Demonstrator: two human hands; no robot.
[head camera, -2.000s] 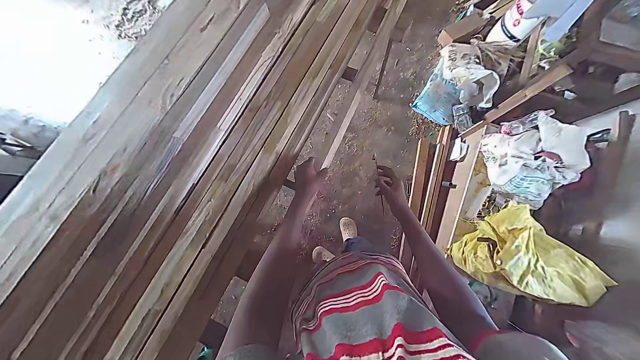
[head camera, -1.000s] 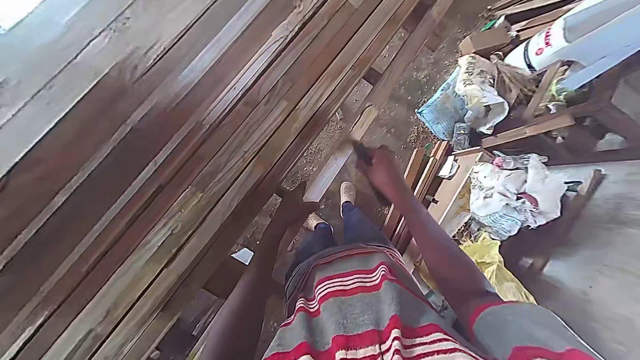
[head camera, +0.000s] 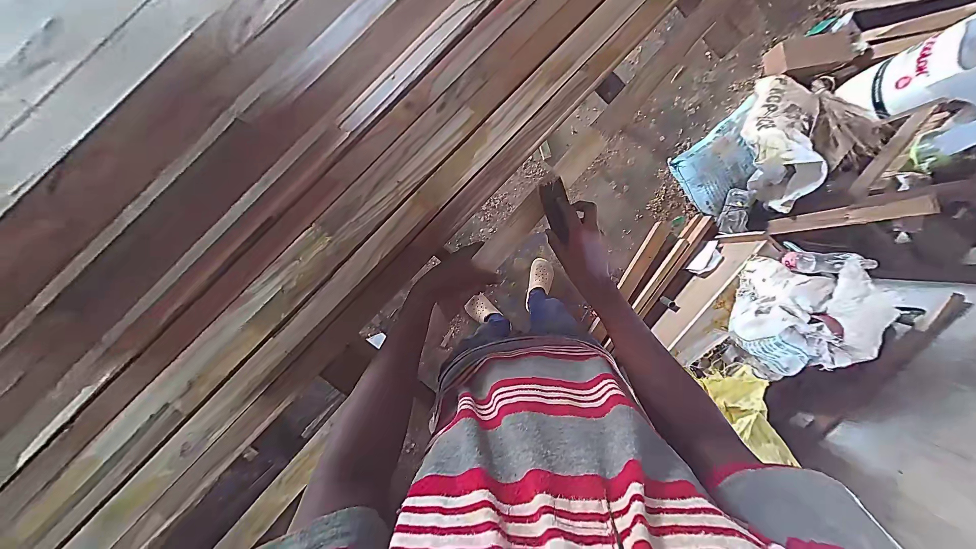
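My left hand (head camera: 455, 276) is at the near end of a pale wooden strip (head camera: 515, 229), its fingers closed around that end and partly blurred. The strip runs up and to the right, above my feet. To the right of the strip, my right hand (head camera: 581, 248) grips a dark, flat, block-like object (head camera: 558, 210), whose kind I cannot tell. The upper end of this object lies close to the strip or against it; contact is unclear. Long wooden boards (head camera: 305, 252) lie side by side, slanting across the left, next to my left hand.
At the right are a blue woven sack (head camera: 713, 164), a white printed container (head camera: 915, 72), white plastic bags (head camera: 808, 313), a yellow sheet (head camera: 743, 404) and wood offcuts (head camera: 854, 213). More narrow boards (head camera: 663, 267) lie right of my feet. Debris is scattered on the ground (head camera: 648, 145).
Two seconds ago my hands were apart, the left with no strip in it. Now my left hand has the strip, and my right hand has moved up beside it with the dark object.
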